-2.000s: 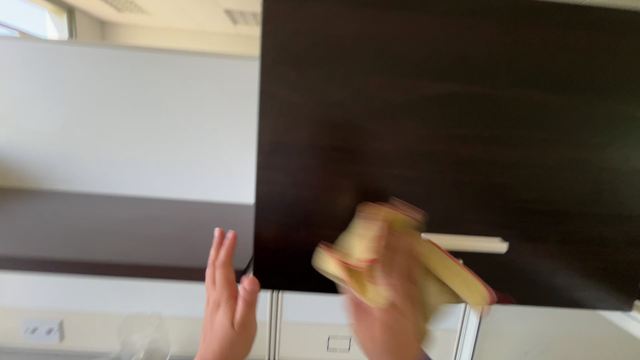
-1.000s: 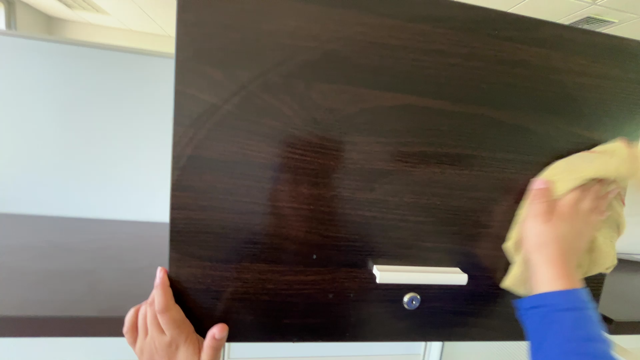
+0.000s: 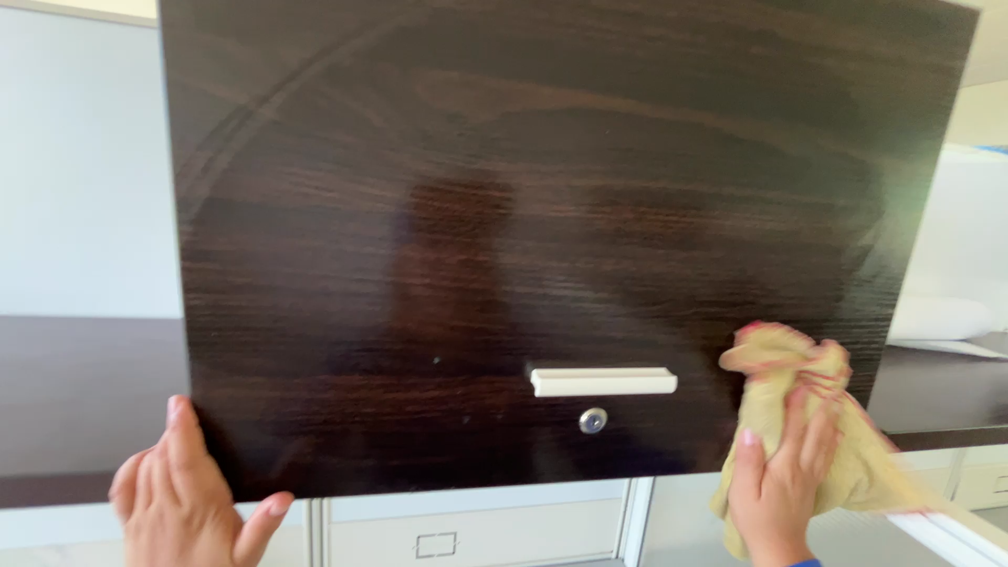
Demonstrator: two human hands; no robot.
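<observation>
A dark wood-grain cabinet door [image 3: 488, 236] fills the middle of the head view, with a white bar handle [image 3: 605, 382] and a round metal lock [image 3: 593, 420] near its lower edge. My left hand [image 3: 189, 496] is at the door's lower left corner, its fingers along the side edge and its thumb by the bottom edge. In my right hand [image 3: 783, 472] is a bunched yellow cloth [image 3: 854, 457] with red edging, pressed to the door's lower right part. A curved streak shows on the door's upper left.
Dark shelves [image 3: 87, 394] show on both sides of the door. A white roll [image 3: 941, 319] and a sheet lie on the right one. Below the door are light partition panels [image 3: 472, 524] with metal frames, and a pale panel [image 3: 87, 173] stands behind at left.
Two seconds ago my right hand with the cloth was left of and below the handle; a second ago it was at the door's right side, higher up. Now it is lower there. My left hand stays by the lower left corner.
</observation>
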